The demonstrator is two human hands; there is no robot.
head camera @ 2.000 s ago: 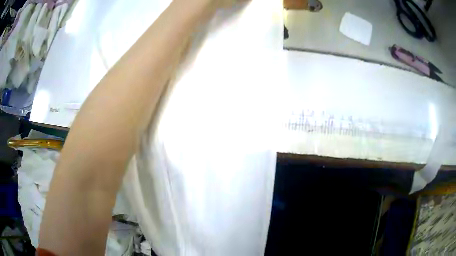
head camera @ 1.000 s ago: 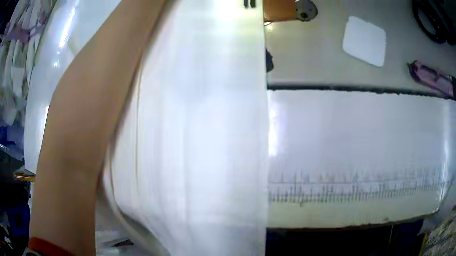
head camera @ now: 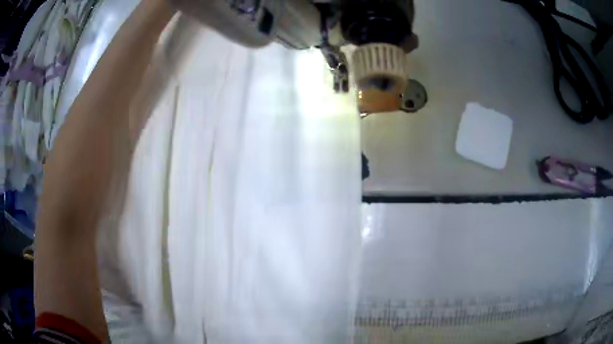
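Observation:
A long white fabric panel [head camera: 289,222] runs from under the machine head [head camera: 289,20] down to the bottom edge of the picture, with lengthwise folds on its left side. Its straight right edge passes beside the presser foot [head camera: 340,79], under the lamp glow. A ribbed cream knob [head camera: 380,67] and an orange-brown block [head camera: 380,101] are just right of the foot. My left forearm reaches up along the panel's left side to the top edge; the hand itself is out of view. My right hand is not in view.
On the machine bed [head camera: 430,161] lie a white rounded square [head camera: 484,136], pink and dark snips [head camera: 575,175] and black-handled scissors [head camera: 571,74]. A printed ruler [head camera: 470,312] runs along the front table edge. White bundles with mauve ties [head camera: 33,74] are at far left.
The view has shifted upward, so the machine head, foot and knob now show and the bed items sit lower. My left forearm still lies along the panel's left side.

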